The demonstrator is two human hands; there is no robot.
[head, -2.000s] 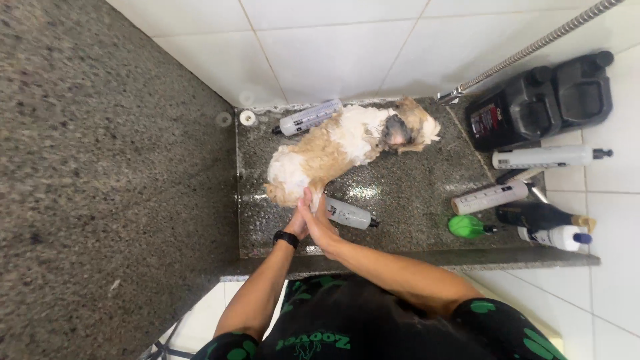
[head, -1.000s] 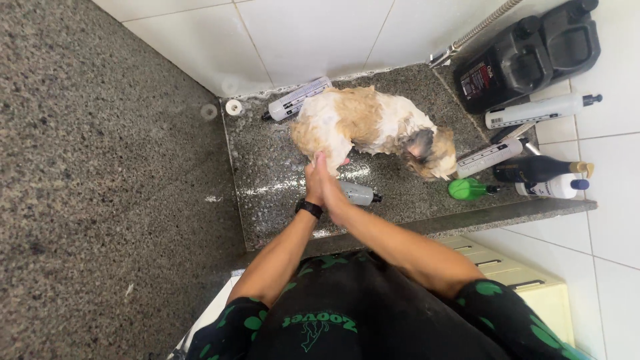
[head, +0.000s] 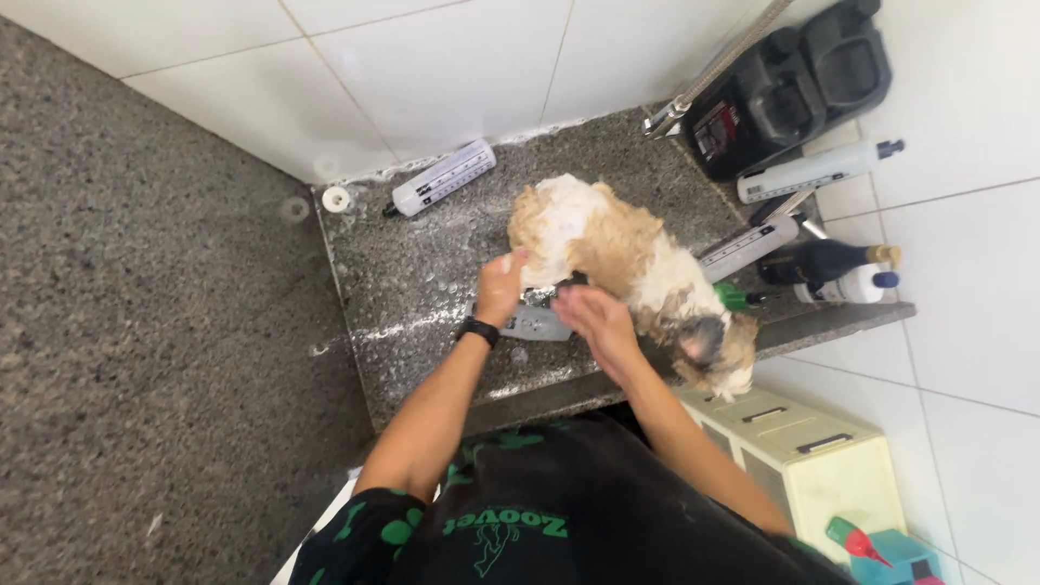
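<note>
A wet tan-and-white dog (head: 617, 244), lathered with white foam, stands on the speckled granite surface of a wash basin (head: 406, 276), its head over the front edge at the right. My left hand (head: 500, 286), with a black band at the wrist, has its fingers curled at the dog's rear leg or foot. My right hand (head: 597, 325) is beside the dog's belly, fingers extended and apart from the left hand; whether it touches the fur is unclear. A translucent squeeze bottle (head: 536, 322) lies below and between my hands.
Another squeeze bottle (head: 445, 179) lies near the tiled wall by a white drain fitting (head: 335, 199). Black jugs (head: 756, 106), a metal shower hose (head: 735, 49), further bottles (head: 816, 171) and a green object (head: 731, 296) are at the right. Cream drawers (head: 812, 439) stand below the granite edge (head: 845, 325).
My hands, together at the dog's rear one second ago, are now apart. The dog's head has moved toward the front edge and now hangs over it.
</note>
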